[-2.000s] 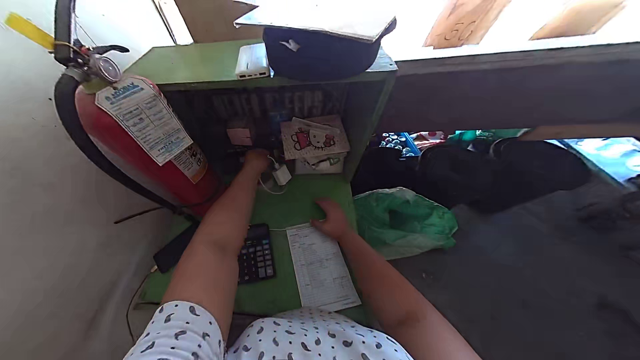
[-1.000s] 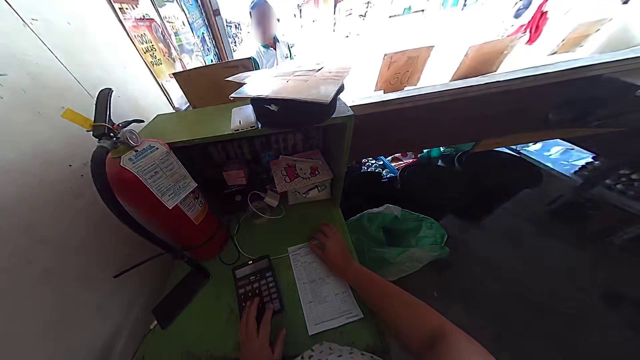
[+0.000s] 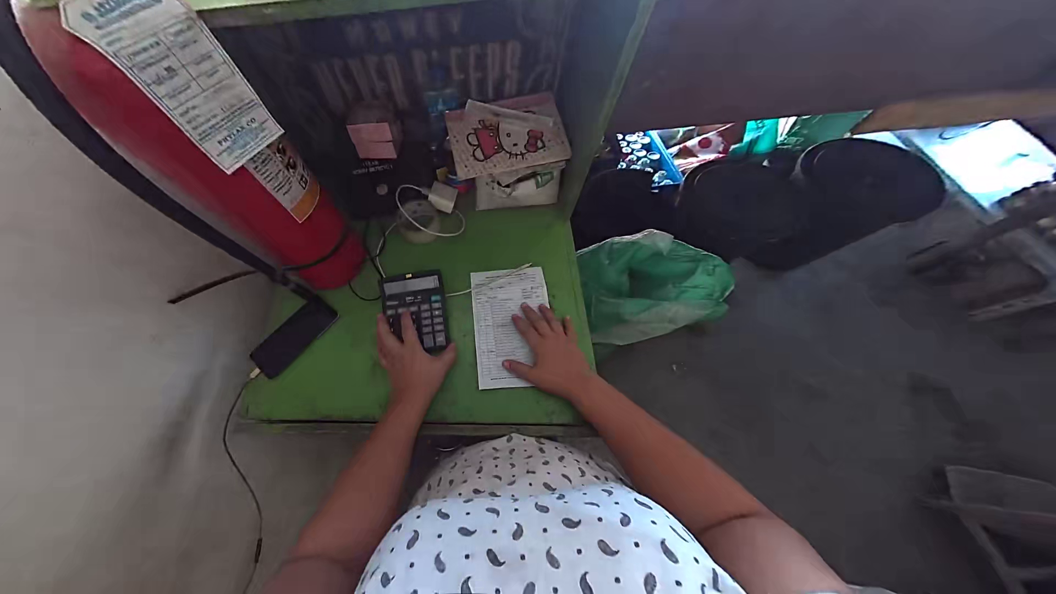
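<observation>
A black desk calculator (image 3: 427, 302) lies on the green wooden desk (image 3: 330, 388). My left hand (image 3: 412, 360) rests over its lower left part, fingers on the keys and thumb at the near right corner. To the right lies a printed paper form (image 3: 497, 330) with writing in rows. My right hand (image 3: 549, 351) lies spread flat on the right side of the form, holding nothing. A thin pale cord or stick (image 3: 503, 279) crosses the top of the form. A dark smartphone (image 3: 294, 339) with a cable plugged in lies at the desk's left edge.
A red fire extinguisher (image 3: 206, 140) stands at the left. At the back of the desk are a white charger (image 3: 442, 196) with its cable, a tape roll (image 3: 418, 223) and Hello Kitty printed envelopes (image 3: 507, 139). A green plastic bag (image 3: 652, 285) is right of the desk.
My left hand was reaching into the cubby two seconds ago, then came to the calculator. My right hand has stayed on the form. The view has tilted down.
</observation>
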